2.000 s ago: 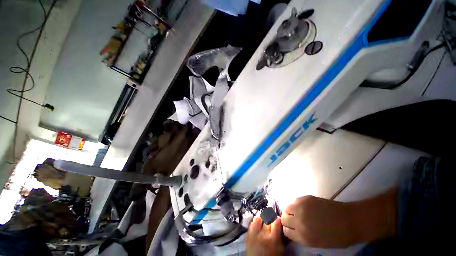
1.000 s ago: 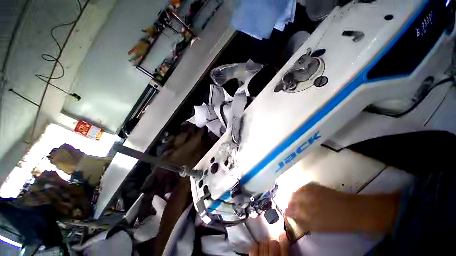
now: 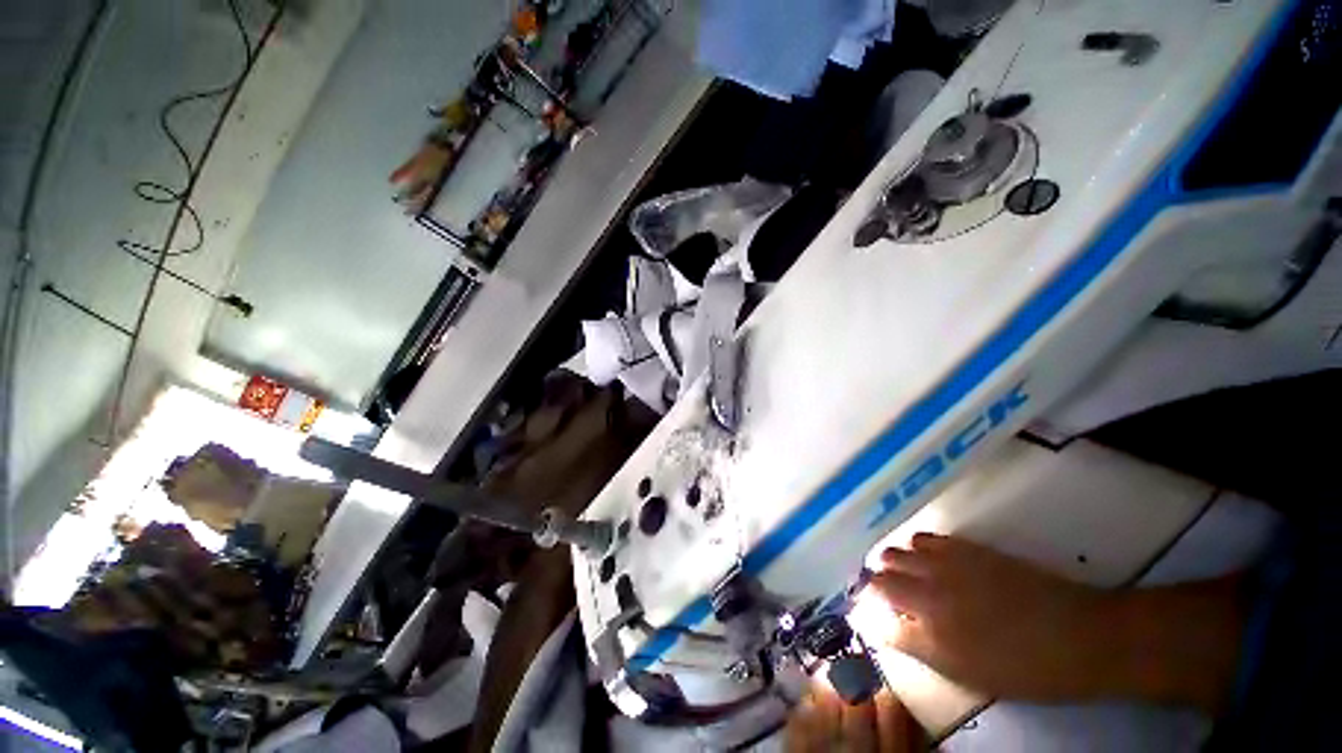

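Observation:
The needle area of the white sewing machine is at the lower middle, with small dark metal parts and strong lamp glare. My right hand reaches in from the right, fingers bent, its fingertips in the glare beside the needle area. My left hand is just below it, cut off by the bottom edge; only fingers show. A small dark rounded piece sits at the left fingertips. A pale piece shows between the hands. Glare and fingers hide whether either hand grips it.
Light grey pieces lie heaped behind the machine head. Brown fabric and more pale pieces are at its left end. A grey bar sticks out left from the head. Light blue cloth and a long pale table are behind.
The view has shifted, so the machine sits further right and lower than at first. My left fingers slid down off the needle area, then came back up beside it. My right hand stays beside the needle area.

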